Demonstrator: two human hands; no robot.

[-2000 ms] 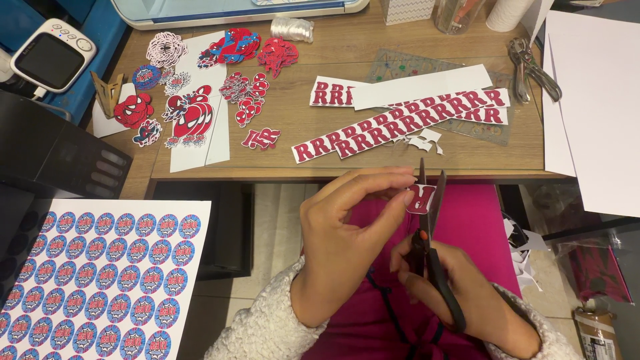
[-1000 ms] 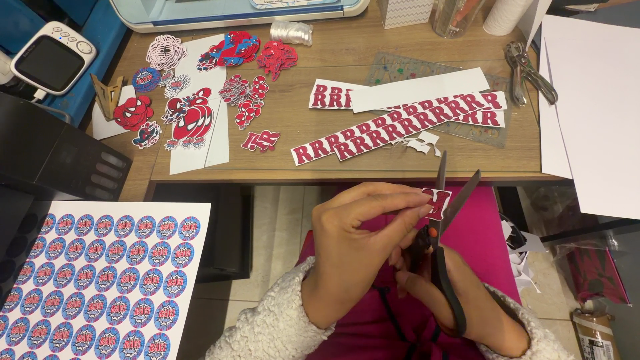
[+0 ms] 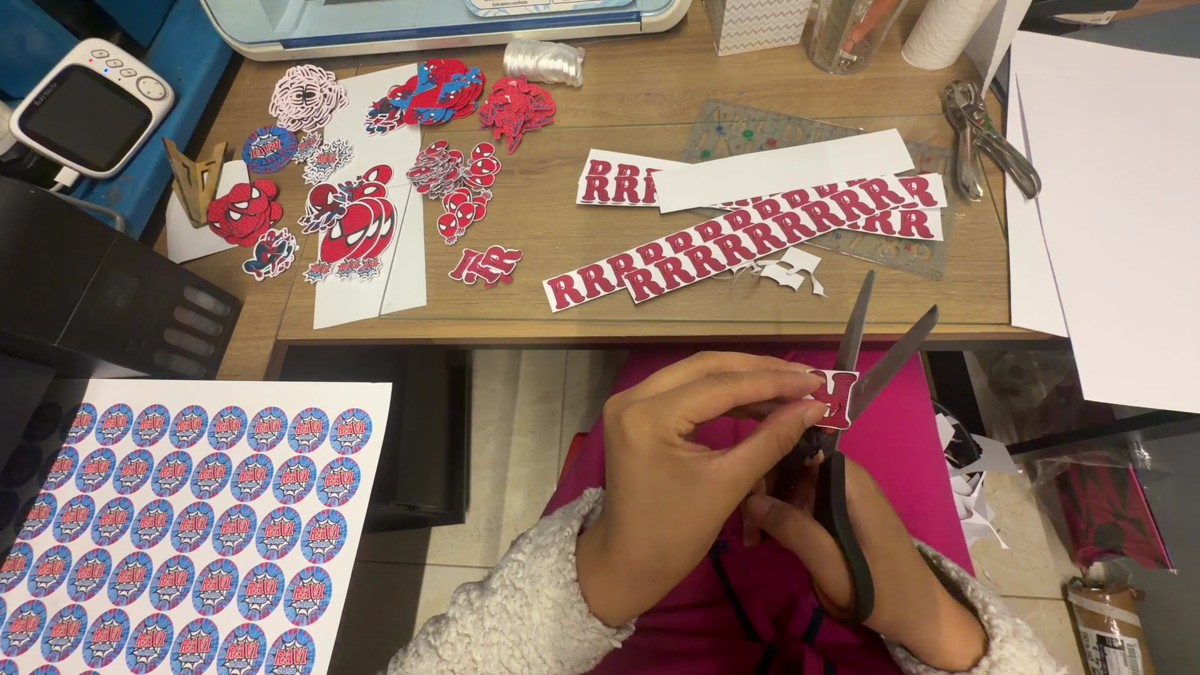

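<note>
My left hand (image 3: 698, 450) pinches a small red paper letter with a white border (image 3: 834, 398) between thumb and fingertips. Black-handled scissors (image 3: 847, 525) are in my right hand (image 3: 872, 562), their blades apart and pointing up, with the letter between or against them. Overlapping paper strips printed with red letters R (image 3: 741, 239) lie on the wooden desk beyond my hands, a blank white strip (image 3: 787, 171) across them. White paper scraps (image 3: 792, 272) lie near the strips. Left of these are cut-out red letters (image 3: 486, 265) and several piles of red and blue cut-outs (image 3: 356, 225).
A printed sheet of round stickers (image 3: 225, 497) is at lower left, beside a black box (image 3: 94, 272). A handheld monitor (image 3: 92, 108) stands at upper left. Metal pliers-like tools (image 3: 984, 141) and large white sheets (image 3: 1116, 216) lie right. The desk's front edge (image 3: 656, 333) is beyond my hands.
The letter piece has turned in my left fingers, and that hand has shifted a little to the right. The scissors have stayed in my right hand.
</note>
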